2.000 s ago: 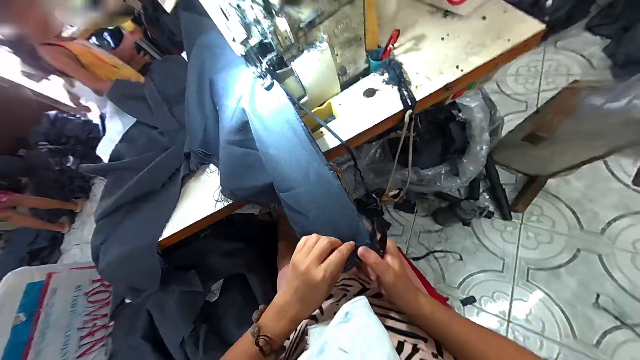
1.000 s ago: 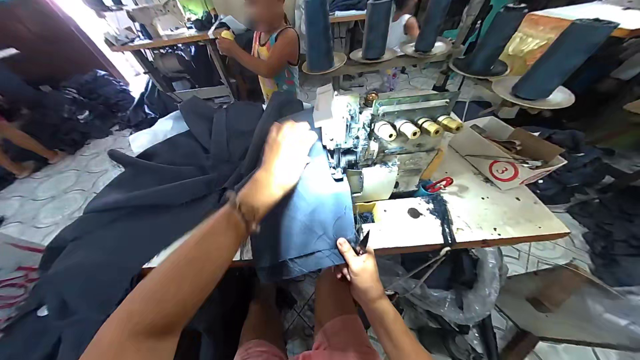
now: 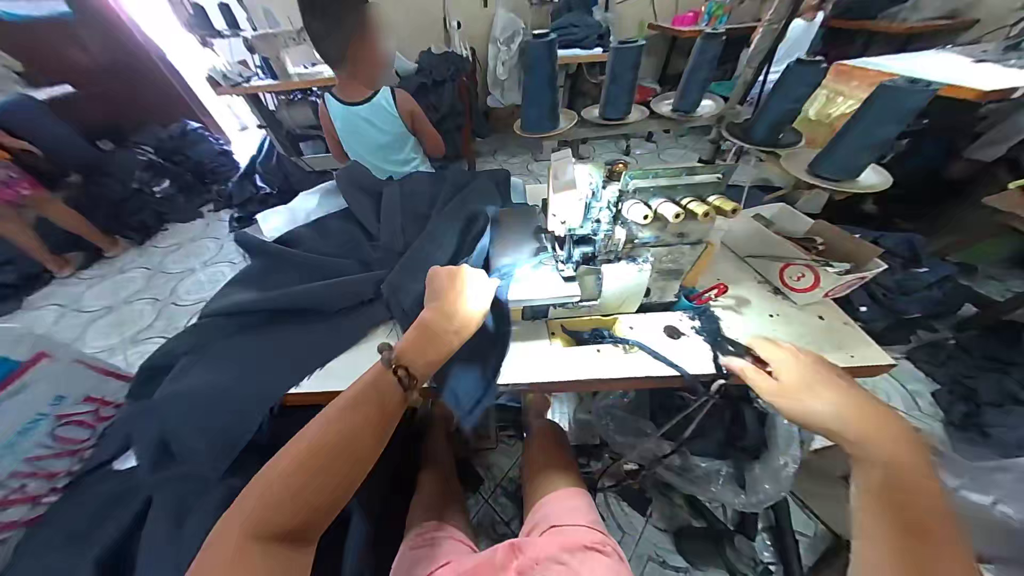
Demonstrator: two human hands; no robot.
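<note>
My left hand point(image 3: 460, 300) grips the edge of a dark navy fabric piece point(image 3: 320, 280), just left of the lit needle area of an overlock sewing machine point(image 3: 592, 232). The cloth spreads leftward over the table edge and hangs down. My right hand point(image 3: 788, 376) is at the table's front edge on the right, its fingers closed on a small dark object, perhaps thread snips point(image 3: 744, 352), beside a clump of dark thread trimmings point(image 3: 708, 328). Red-handled scissors point(image 3: 710, 294) stand in a small blue holder right of the machine.
Several dark thread cones point(image 3: 540, 84) stand on plates behind the machine. An open cardboard box point(image 3: 800, 256) sits at the table's right. A plastic bag point(image 3: 744, 472) hangs below the front edge. A child point(image 3: 376, 120) stands beyond the cloth; another person point(image 3: 48, 184) is far left.
My left hand has drawn back toward the front with the cloth. My right hand has left the cloth and moved right to the thread clump. The child behind has turned away.
</note>
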